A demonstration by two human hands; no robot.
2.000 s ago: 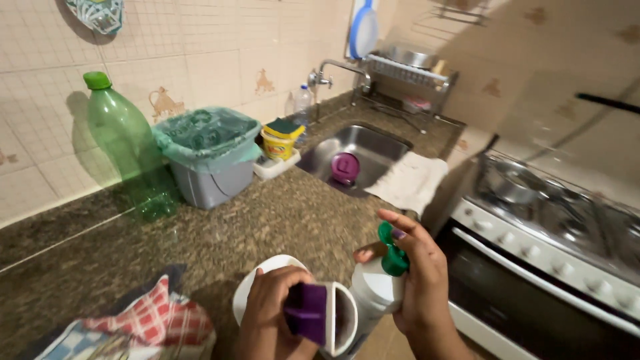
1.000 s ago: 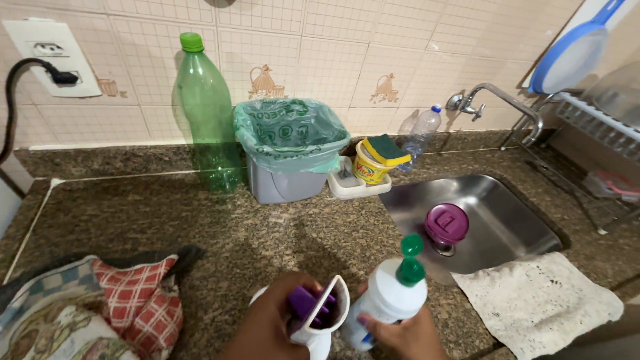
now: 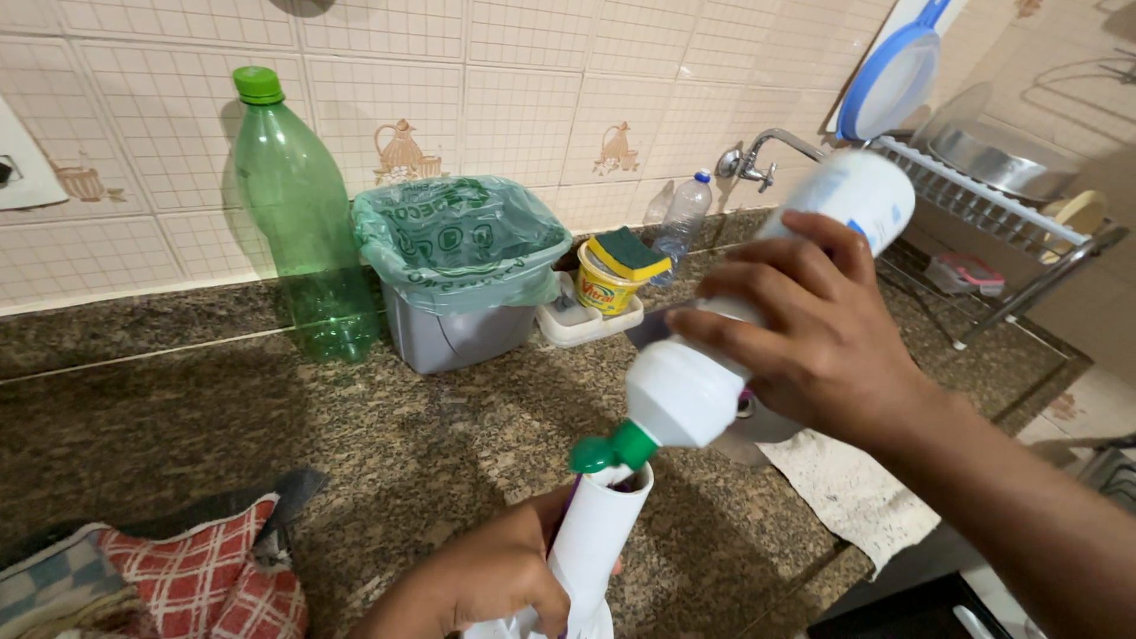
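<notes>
My right hand [image 3: 803,324] grips a white plastic squeeze bottle [image 3: 688,390], tilted upside down toward the lower left. Its green flip-top cap [image 3: 617,450] is flipped back, and the nozzle end meets the mouth of a white tube-shaped container [image 3: 599,532]. My left hand [image 3: 497,568] is closed around that container, which has a purple part along its left side and a wider white base at the bottom edge. Whether liquid flows is hidden by the cap and rim.
Behind stand a green plastic bottle [image 3: 306,222], a lined grey bin [image 3: 457,333], a yellow tub [image 3: 608,284] under a sponge [image 3: 630,253], and a small clear bottle [image 3: 683,222]. A white cloth [image 3: 856,488] lies at the sink's edge; checkered cloth [image 3: 204,568] lies lower left.
My right hand has raised the white bottle and turned it from upright to upside down over the white container. The container remains in my left hand.
</notes>
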